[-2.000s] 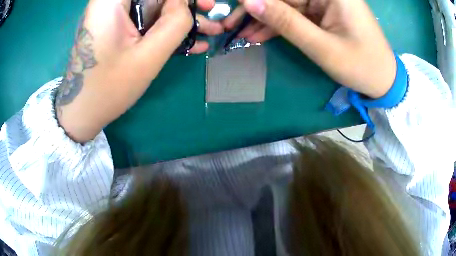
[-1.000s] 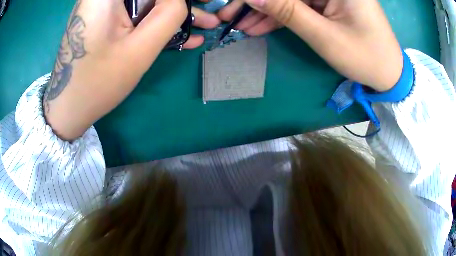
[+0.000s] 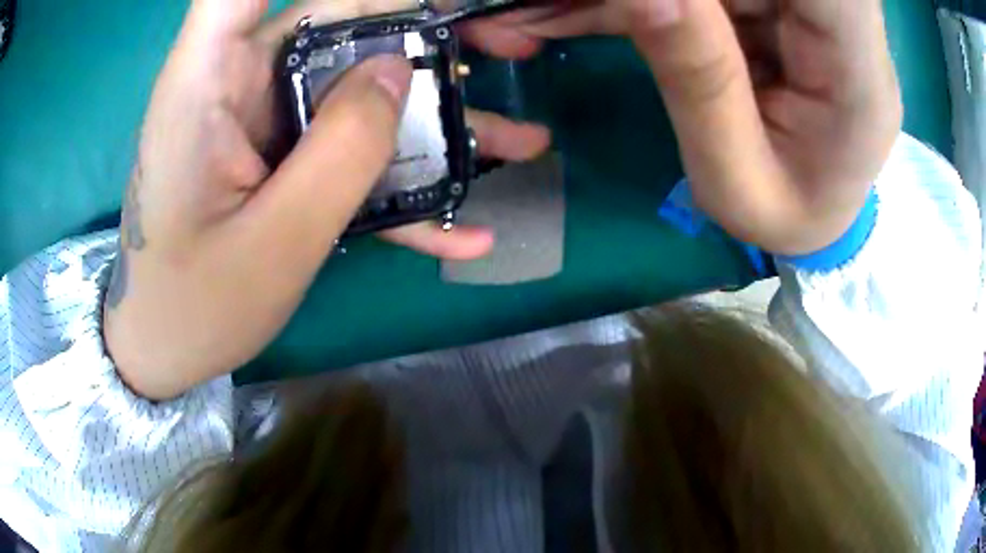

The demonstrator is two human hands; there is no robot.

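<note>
My left hand (image 3: 260, 184) holds a black rounded-square watch housing (image 3: 460, 162) above the mat, the thumb lying across its silver-grey centre plate (image 3: 424, 135). Small pins stick out at the housing's corners. My right hand (image 3: 757, 108) grips dark tweezers (image 3: 487, 11) near the top edge. Their tip is at the housing's top right corner; whether it touches cannot be told. A grey-brown square adhesive sheet (image 3: 519, 232) lies on the mat, partly hidden behind the housing and left fingers.
The green mat (image 3: 605, 259) covers the bench. Its near edge runs in front of the striped smock (image 3: 476, 378). A blue wrist strap (image 3: 838, 246) is on my right wrist. A white edge (image 3: 968, 86) stands at the far right. Hair hangs into the lower view.
The housing has come fully into view with my left hand, lower and further right. The tweezers have moved from the sheet's top end up to the housing's top right corner.
</note>
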